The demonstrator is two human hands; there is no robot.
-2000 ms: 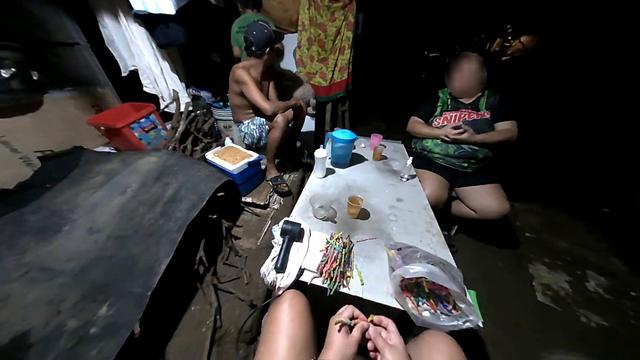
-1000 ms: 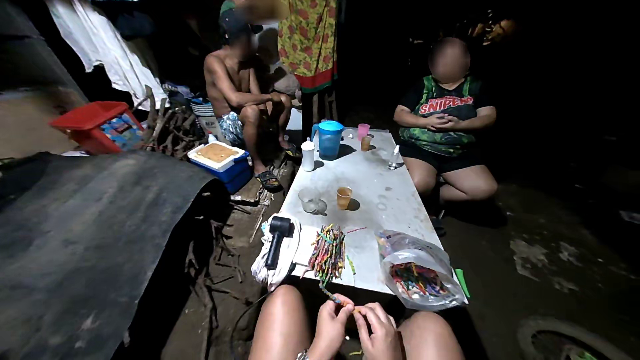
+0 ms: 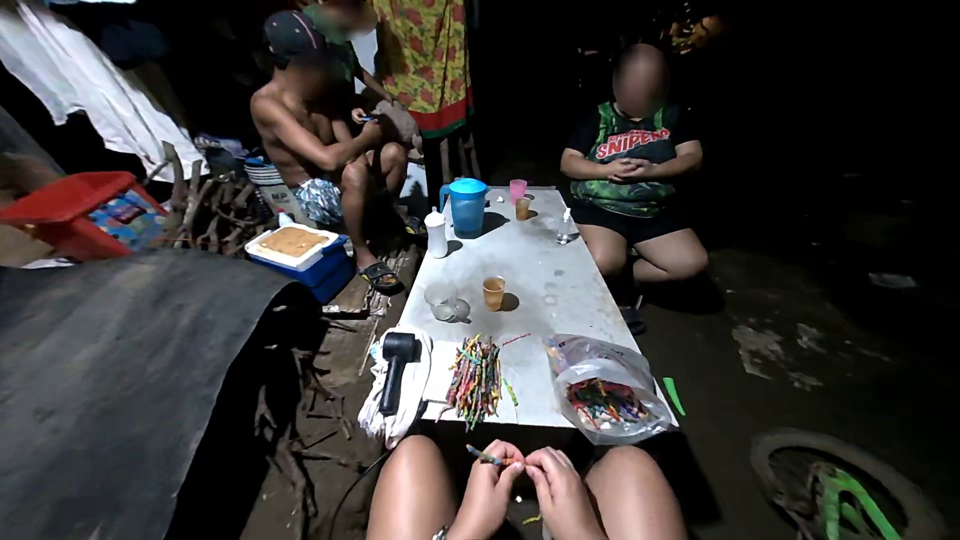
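Between my knees, my left hand [image 3: 495, 476] is closed on a thin multicoloured twisted strip [image 3: 486, 456], its blue-green end sticking out to the left. My right hand [image 3: 555, 480] meets it fingertip to fingertip at the strip's other end; whether its fingers also pinch the strip is hard to tell. Past my hands, a pile of similar colourful twisted strips [image 3: 474, 381] lies on the near end of the white table [image 3: 525, 337]. To its right, an open clear plastic bag [image 3: 611, 386] holds more colourful pieces. A black handheld device [image 3: 396, 371] rests on a white cloth [image 3: 416, 397] at the left.
Farther up the table stand an amber cup [image 3: 493, 293], a clear glass container [image 3: 441, 300], a white bottle [image 3: 436, 234] and a blue pitcher [image 3: 468, 208]. People sit beyond, left and right. A blue cooler [image 3: 322, 274] is at left, a wheel [image 3: 780, 442] at lower right.
At the left, the seated person's hands have risen from the knees and now hold a small blue thing. My hands have stayed together between my knees.
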